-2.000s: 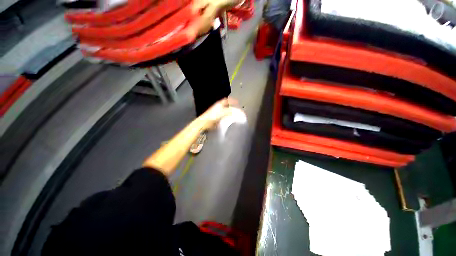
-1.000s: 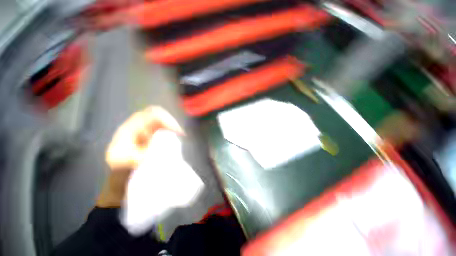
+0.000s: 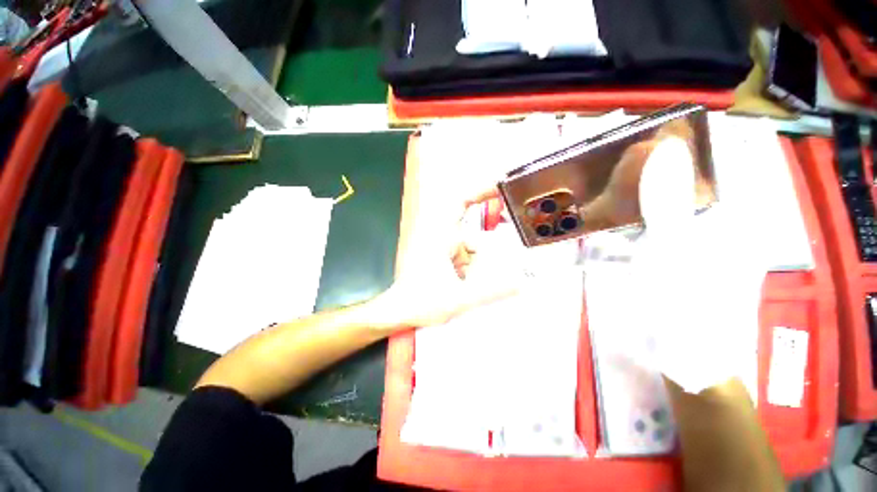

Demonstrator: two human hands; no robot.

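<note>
A shiny copper-gold smartphone with three dark lenses at its left end is held tilted above the red tray. My right hand, in a white glove, grips its right part. My bare left hand is at the phone's left end, fingers spread around a bright white area; glare hides whether it holds a sleeve. Filled white sleeves lie in the tray, some with camera rings showing through. A white label is at the tray's right.
A fanned pile of white sleeves lies on the green bench, beside a yellow strip. Stacked red and black trays stand at left. A black tray is behind the work, and a dark-screened phone lies at back right.
The view has swung right from the aisle to the red tray. My left hand has moved from beside the bench to over the tray. My gloved right hand and the phone now show.
</note>
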